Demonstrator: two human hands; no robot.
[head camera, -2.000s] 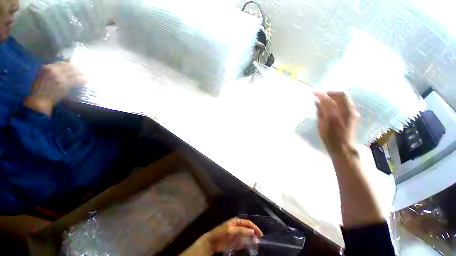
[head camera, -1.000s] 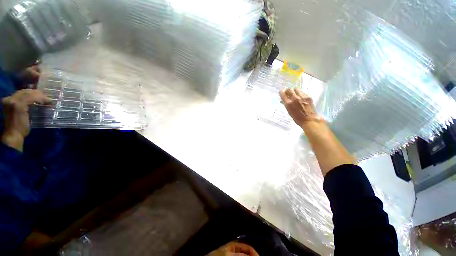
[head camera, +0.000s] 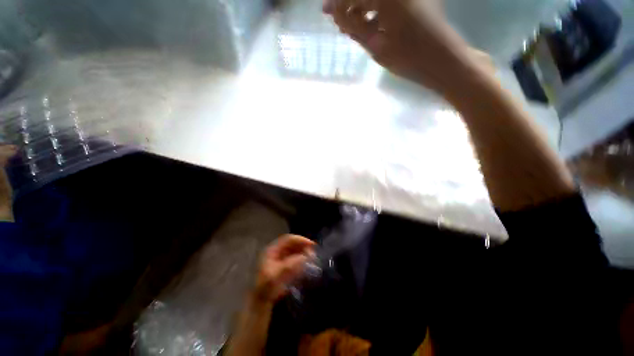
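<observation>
The frame is blurred. My left hand (head camera: 281, 268) is over the dark lap area below the table edge, fingers curled on limp clear film (head camera: 347, 233) that shows as pale streaks and glints beside it. My right hand (head camera: 382, 31) is at the top centre, large and near the camera, fingers bent; a small glint shows at it, but I cannot tell whether it holds anything. Behind it, a low tray stack (head camera: 320, 55) with a visible grid lies on the table.
The white table (head camera: 236, 139) has strong glare. A co-worker's blue sleeve (head camera: 31, 278) and a gridded clear tray (head camera: 59, 142) are at left. Crumpled film (head camera: 167, 334) lies low left. A long tray stack (head camera: 160, 35) is at upper left, a dark object (head camera: 584, 35) at upper right.
The view has shifted. My right hand has come up from the low tray stack and looks larger. My left hand, mostly cut off a second ago, is in view with clear film beside it.
</observation>
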